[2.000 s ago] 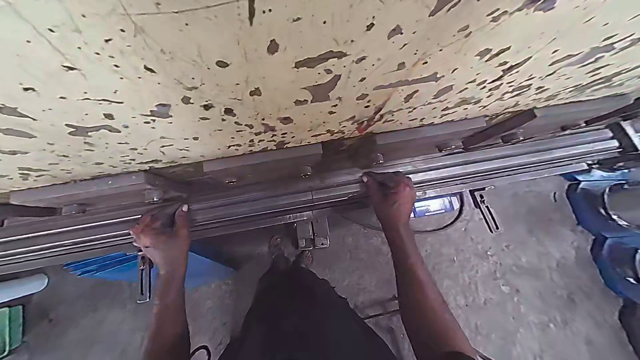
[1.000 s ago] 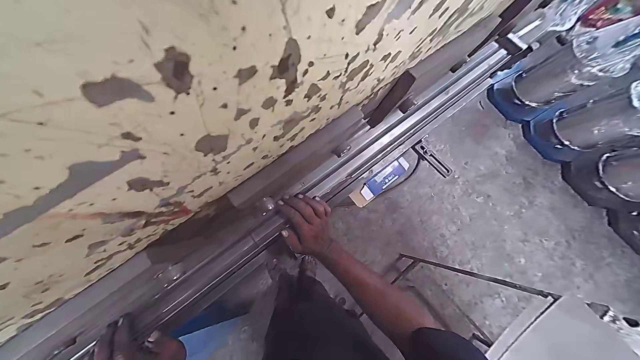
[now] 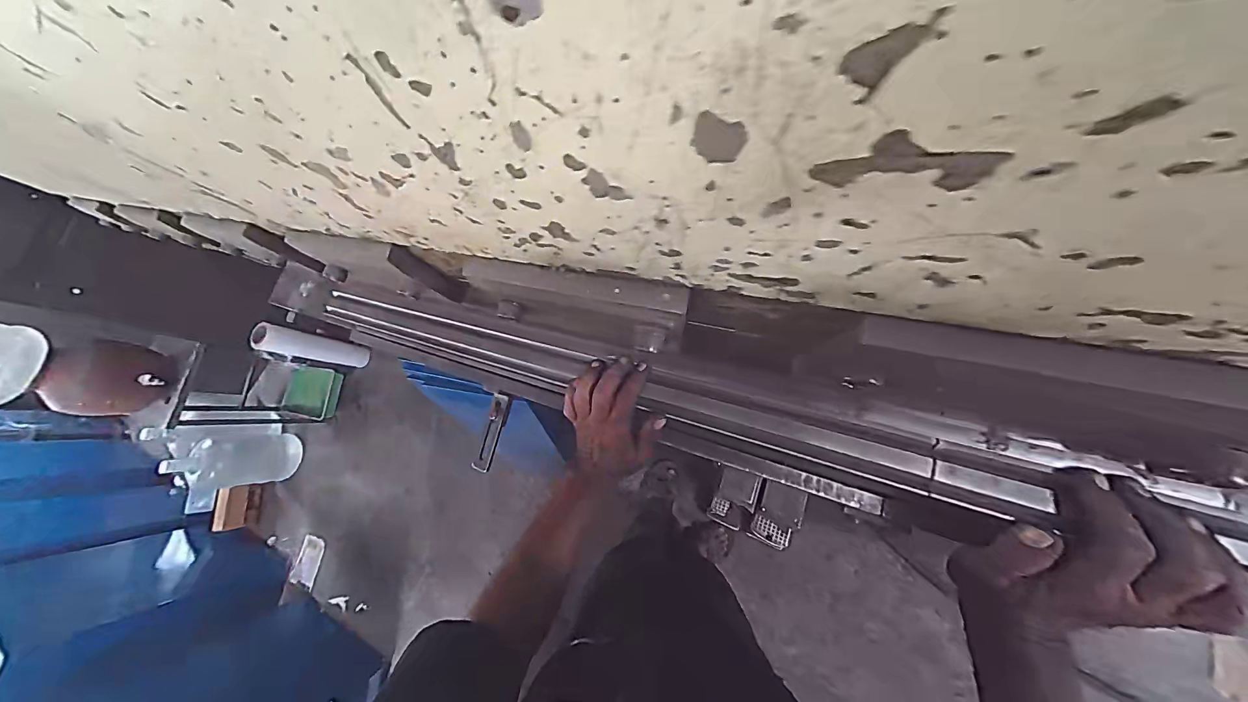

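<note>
A long metal rail (image 3: 760, 429) with grooves runs across the front of a machine, under a large panel (image 3: 624, 146) with chipped cream-yellow paint. My left hand (image 3: 609, 414) lies on the rail near the middle of the view, its fingertips over the top and its thumb apart, with nothing in it. Farther right and nearer the camera, my right hand (image 3: 1102, 565) is at the rail's front edge, fingers bent over it and thumb against the side. Whether it grips the rail cannot be told. A joint in the rail shows just left of this hand.
Foot pedals (image 3: 770, 512) stand below the rail near my feet. Blue sheets (image 3: 487, 400) and a slotted metal bracket (image 3: 492, 432) are under it. To the left are a green box (image 3: 312, 392), a clear plastic bottle (image 3: 244, 458) and large blue surfaces (image 3: 195, 614).
The view has swung strongly towards the machine's left end. My hands remain at the rail, and the right hand now appears larger at the right edge. No thing has plainly been picked up.
</note>
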